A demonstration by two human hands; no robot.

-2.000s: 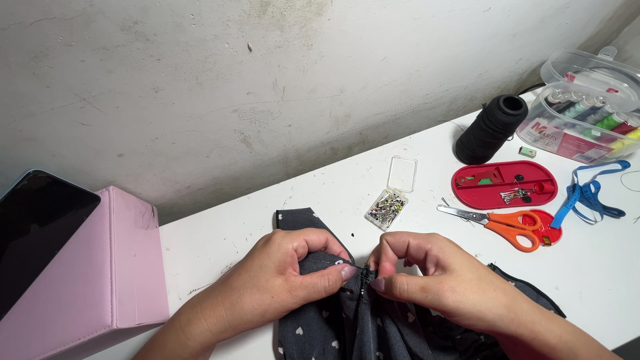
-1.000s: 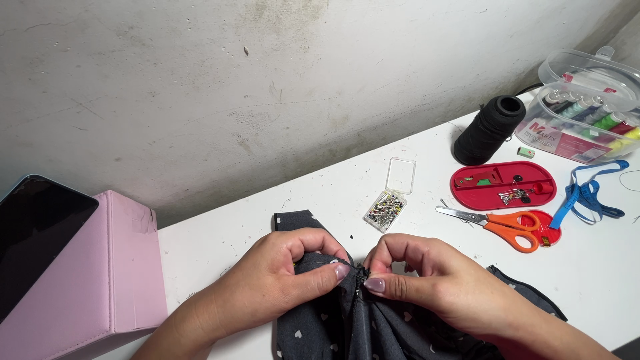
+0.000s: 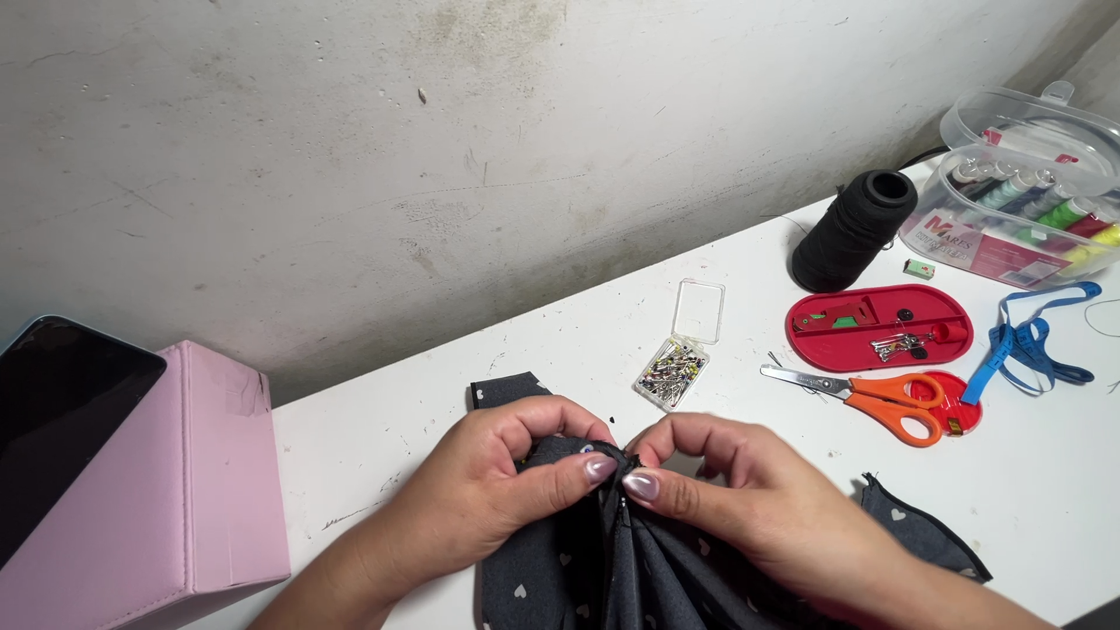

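Dark grey fabric printed with pale hearts (image 3: pixel 547 573) lies bunched at the front of the white table, with black binding along some edges. My left hand (image 3: pixel 490 490) pinches a gathered fold of it between thumb and forefinger. Close beside it, my right hand (image 3: pixel 744 490) pinches the same gathered edge, the two thumb tips almost touching. A small metallic thing, perhaps a pin, shows in the fold just below the thumbs. Past the hands stands an open clear box of ball-head pins (image 3: pixel 672 372). Part of the fabric is hidden under my hands.
Orange-handled scissors (image 3: pixel 884 402) rest partly on a round red case (image 3: pixel 958 411). Behind are a red sewing-kit tray (image 3: pixel 814 346), a black thread cone (image 3: pixel 853 232) and a clear box of thread spools (image 3: pixel 989 236). A blue tape measure (image 3: pixel 1024 346) lies right; a pink box (image 3: pixel 232 490) holds a dark-screened device (image 3: pixel 70 420) left.
Both hands have stayed at the gathered edge, with small shifts of the fingers. The fold between the thumbs has changed shape slightly.
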